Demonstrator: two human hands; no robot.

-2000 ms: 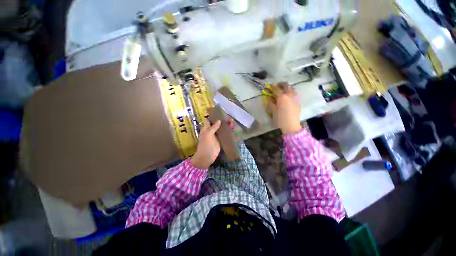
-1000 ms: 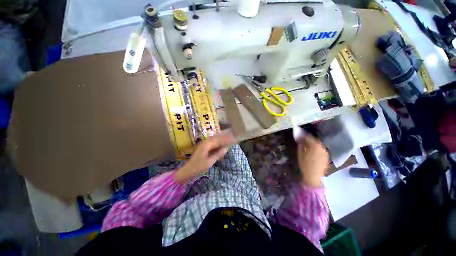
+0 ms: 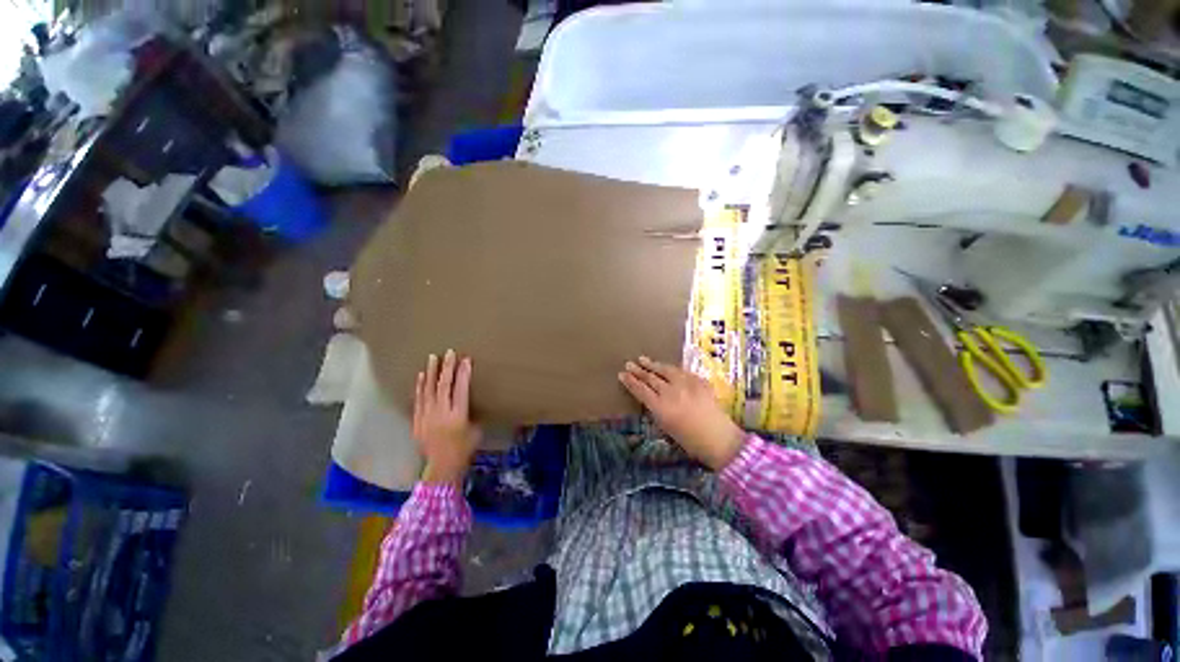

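A large brown fabric panel (image 3: 531, 278) lies flat at the left end of the table, its right edge by the yellow tape bands (image 3: 716, 304). My left hand (image 3: 444, 407) rests on the panel's near-left edge, fingers spread. My right hand (image 3: 679, 404) rests on its near-right corner beside the tape. Neither hand is closed on anything I can see. Two brown strips (image 3: 867, 360) lie apart at the top, right of the tape. Yellow-handled scissors (image 3: 996, 366) lie beside them.
The white sewing machine (image 3: 958, 194) stands behind the strips. A blue bin (image 3: 498, 485) is under the panel's near edge. A blue crate (image 3: 91, 556) is on the floor at lower left. A side shelf (image 3: 1048, 588) is at lower right.
The view has swung left. Both hands have moved from in front of the machine onto the large panel. The white piece near my right hand is no longer seen there.
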